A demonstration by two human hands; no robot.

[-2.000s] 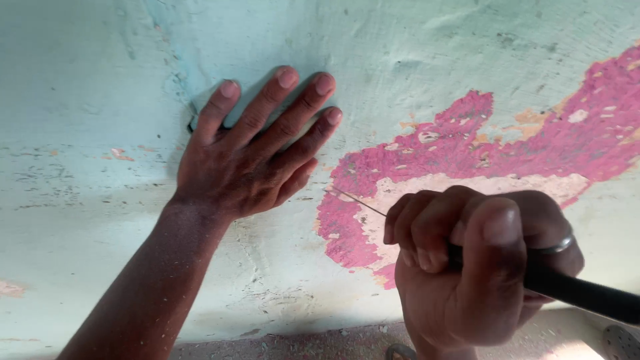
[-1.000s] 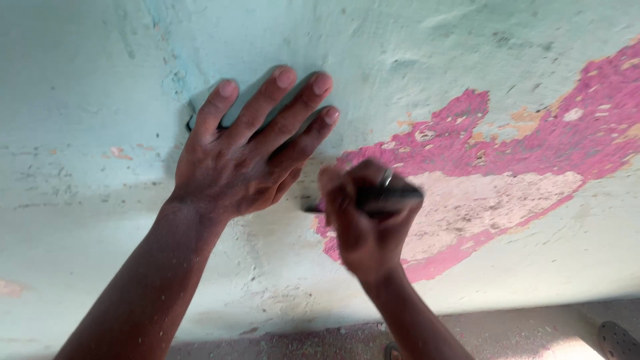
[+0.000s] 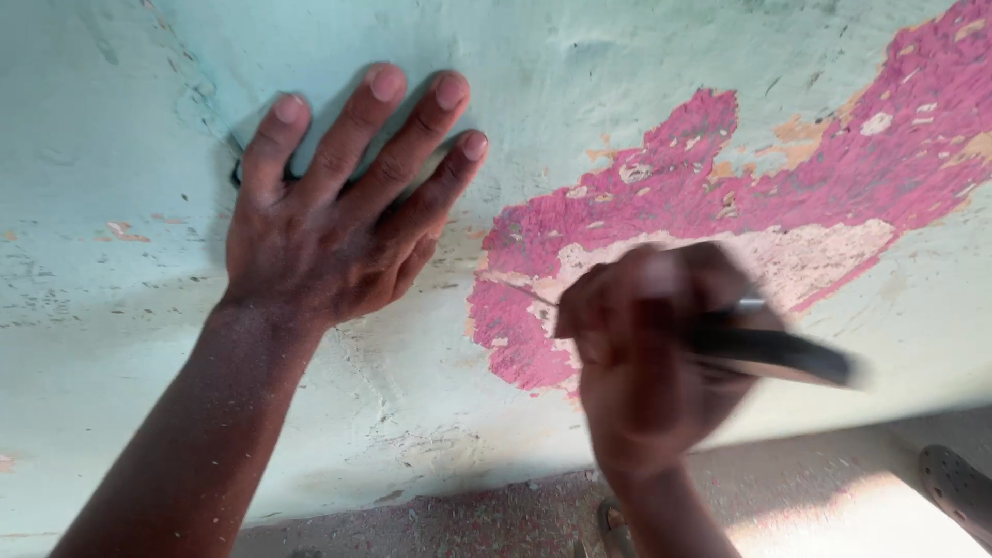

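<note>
My left hand [image 3: 333, 209] lies flat on a wall with pale green paint [image 3: 403, 434], its fingers spread and dust on the forearm. To its right, my right hand [image 3: 659, 341], blurred and wearing a ring, grips a tool by its black handle [image 3: 775, 353]. The tool's thin blade [image 3: 519, 288] points left onto a patch of exposed pink paint [image 3: 612, 205]. A paler bare area [image 3: 821, 260] shows inside the pink, partly hidden behind my right hand. The exact kind of tool cannot be told.
Below the wall, the floor [image 3: 480, 519] is scattered with paint flakes. A clog-type shoe [image 3: 957, 488] is at the lower right, and part of another piece of footwear [image 3: 616, 531] shows by my right forearm. A small dark object [image 3: 235, 172] is partly covered by my left hand.
My right hand with the tool was farther left, near my left hand, one second ago and is now back to the right. My left hand has stayed in place on the wall.
</note>
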